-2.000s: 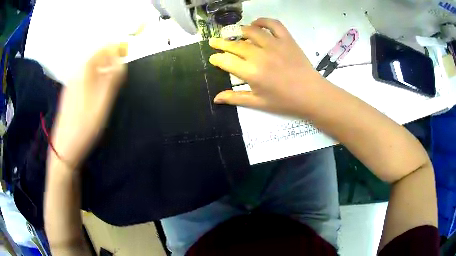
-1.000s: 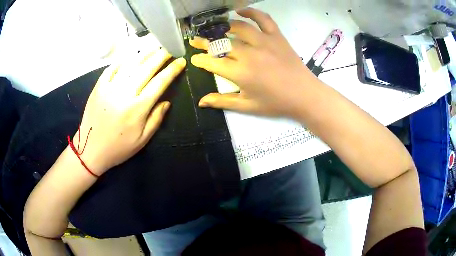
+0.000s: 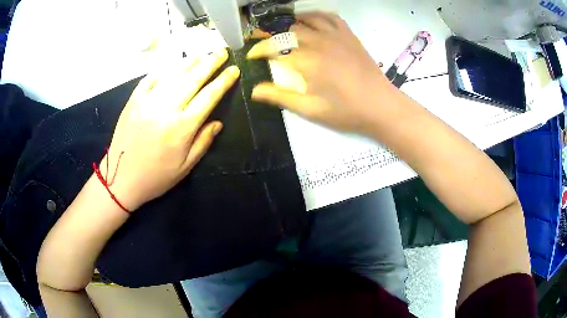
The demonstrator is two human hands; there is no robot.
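Observation:
A dark garment (image 3: 205,230) with lighter stitch lines lies on the machine table and hangs over its front edge. My left hand (image 3: 165,124) lies flat on it, fingers spread, fingertips just left of the sewing machine's foot area. My right hand (image 3: 329,74) is at the garment's right edge beside the machine head (image 3: 221,18), slightly blurred, thumb and fingers apart. A pale ribbed knob (image 3: 283,42) shows in front of its fingers. The needle and foot are hidden or too small to tell.
Pink-handled thread snips (image 3: 411,56) and a black smartphone (image 3: 487,74) lie on the table to the right. A printed ruler strip (image 3: 348,169) runs along the front edge. A blue bin (image 3: 539,192) stands at the far right. A metal button (image 3: 51,204) shows on the cloth at left.
Since two seconds ago, my left hand has come from the garment's left side onto the cloth near the machine foot. In the last second, my right thumb has moved up toward the ribbed knob.

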